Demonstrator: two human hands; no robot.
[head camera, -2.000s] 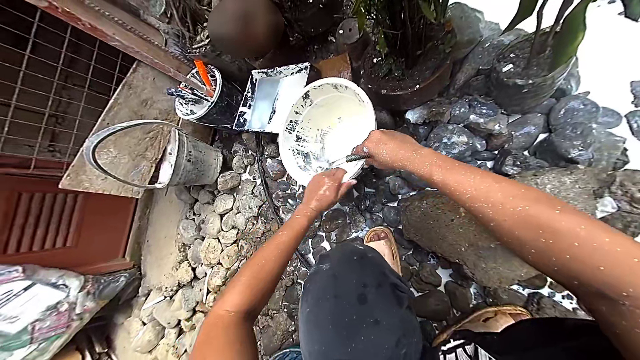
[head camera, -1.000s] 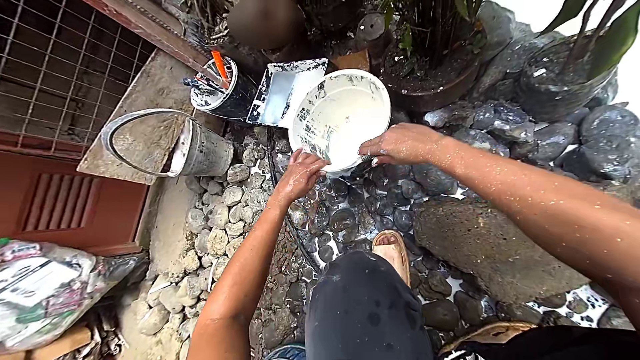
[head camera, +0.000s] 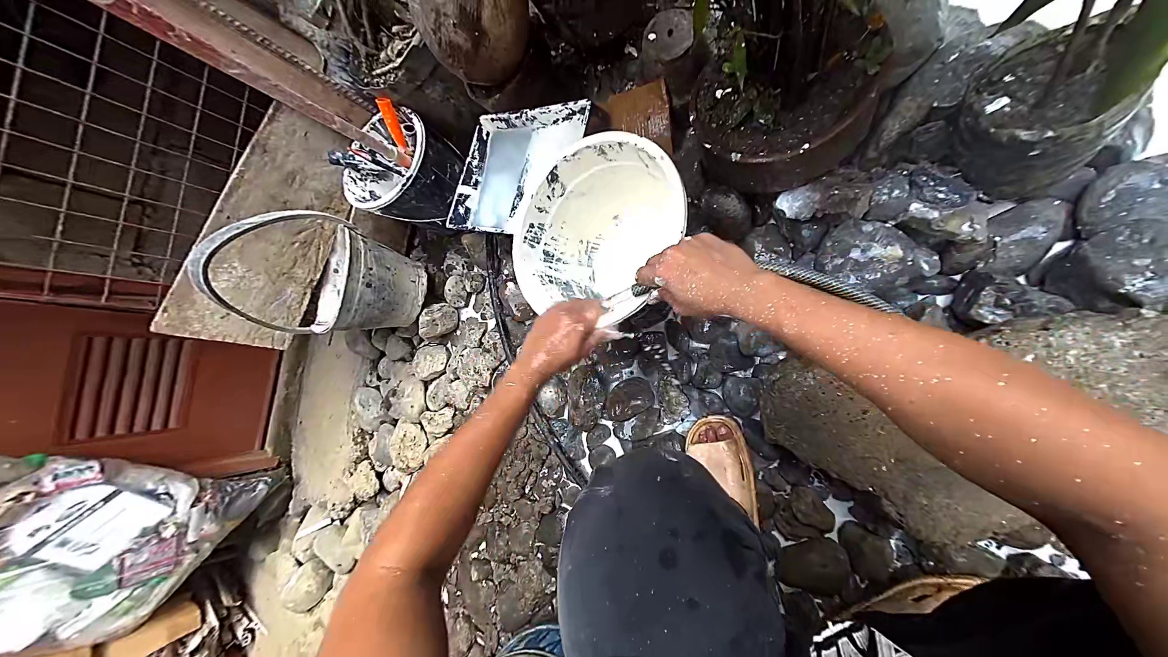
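Observation:
A round white plastic basin (head camera: 593, 210), streaked with dark paint and holding a pale liquid, stands tilted over the stones. At its near rim my right hand (head camera: 698, 274) is closed around the end of a braided hose (head camera: 830, 285), which runs back under my right forearm. My left hand (head camera: 564, 339) is at the basin's lower rim, its fingers bent near the hose end and wet; whether it grips the rim is hard to tell. Behind the basin lies a paint-smeared white tray (head camera: 511, 164) with pale liquid in it.
A dark bucket (head camera: 415, 173) holds brushes and an orange-handled tool (head camera: 392, 123). Left of the basin, a grey pail (head camera: 383, 283) lies on its side by a concrete slab (head camera: 274, 182). Potted plants, large stones (head camera: 867, 246), a thin black cable (head camera: 538, 411) and a filled plastic bag (head camera: 109, 547) surround my feet.
The hose beyond my right hand shows now but not one second ago. My left hand has shifted along the rim towards my right hand.

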